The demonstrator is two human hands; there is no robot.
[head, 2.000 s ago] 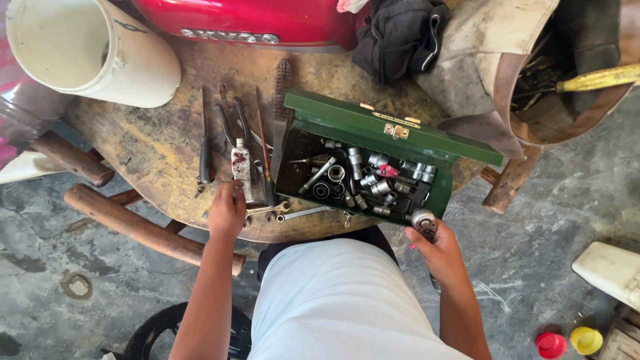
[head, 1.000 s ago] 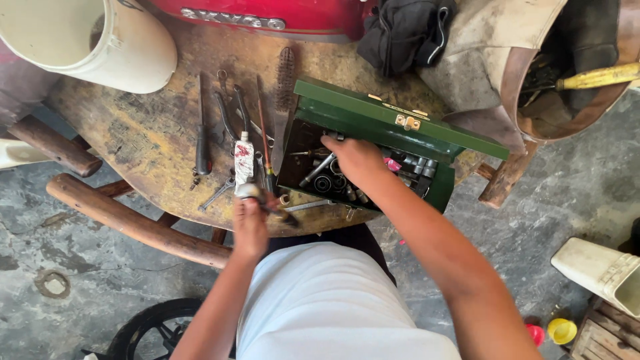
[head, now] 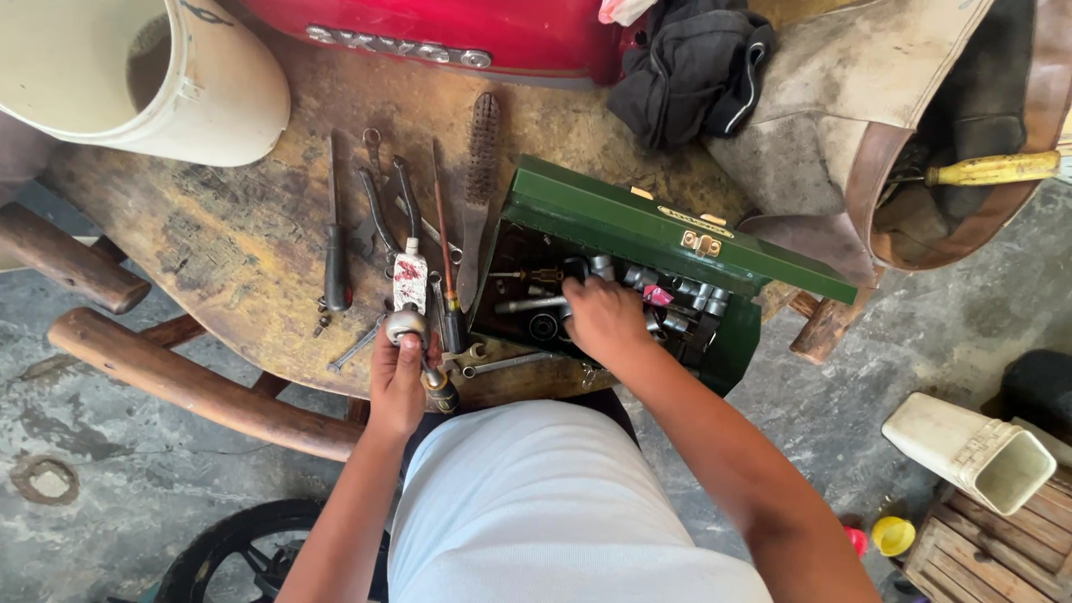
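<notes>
My left hand point(head: 402, 377) grips a ratchet wrench point(head: 407, 325), its round head up, at the table's near edge. Just beyond it lies a stained white tube point(head: 410, 276). My right hand point(head: 607, 314) reaches into the open green metal toolbox point(head: 729, 360), its fingertips at a metal extension bar point(head: 536, 303) among sockets point(head: 688, 289); whether they grip the bar cannot be told. A black-handled screwdriver point(head: 337, 268), pliers point(head: 377, 209), a long thin screwdriver point(head: 445, 243) and a wire brush point(head: 479, 167) lie left of the box. A combination wrench point(head: 507, 364) rests along its near side.
A white bucket point(head: 226, 109) and a red motorcycle part point(head: 469, 29) stand at the back. A black cloth point(head: 691, 75) lies beside a canvas bag point(head: 812, 134) holding a yellow-handled tool point(head: 992, 170). Wooden chair rails point(head: 209, 381) border the table's left edge.
My right hand has moved from the toolbox's near right corner, where it held the ratchet, into the box. The ratchet is now in my left hand, which was by the tube before.
</notes>
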